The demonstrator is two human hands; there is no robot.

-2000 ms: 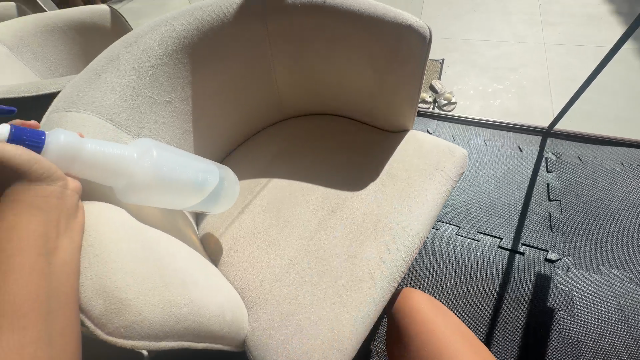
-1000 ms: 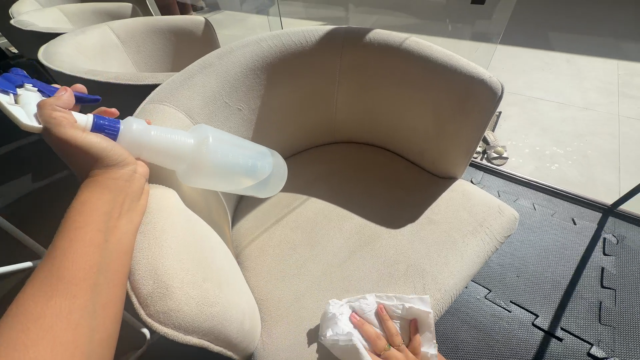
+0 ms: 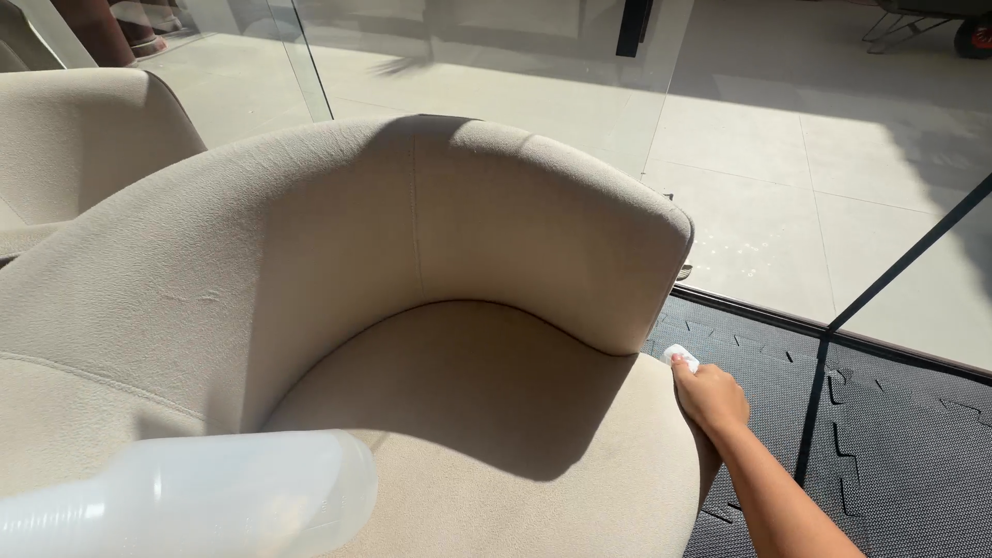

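A beige upholstered armchair [image 3: 465,232] fills the middle of the head view, its seat partly in shadow. My right hand [image 3: 709,395] is at the seat's right edge, beside the end of the backrest, with its fingers closed on a white cloth or paper wipe [image 3: 682,358]; most of the wipe is hidden by the hand. At the lower left, a translucent plastic spray bottle [image 3: 232,492] lies sideways across the view above the seat, its base pointing right. The bottle's neck and trigger are cut off by the frame edge, and my left hand is outside the view.
Another beige chair [image 3: 93,147] stands behind at the left. Black interlocking foam mats [image 3: 914,457] cover the floor at the right, bordered by a dark metal track [image 3: 752,310]. Glass panels [image 3: 480,62] stand behind the armchair. A wheelbarrow [image 3: 930,12] is partly visible at the top right.
My right hand has moved with the white wipe from the front of the seat to its right edge near the backrest. My left hand has left the view, which has shifted.
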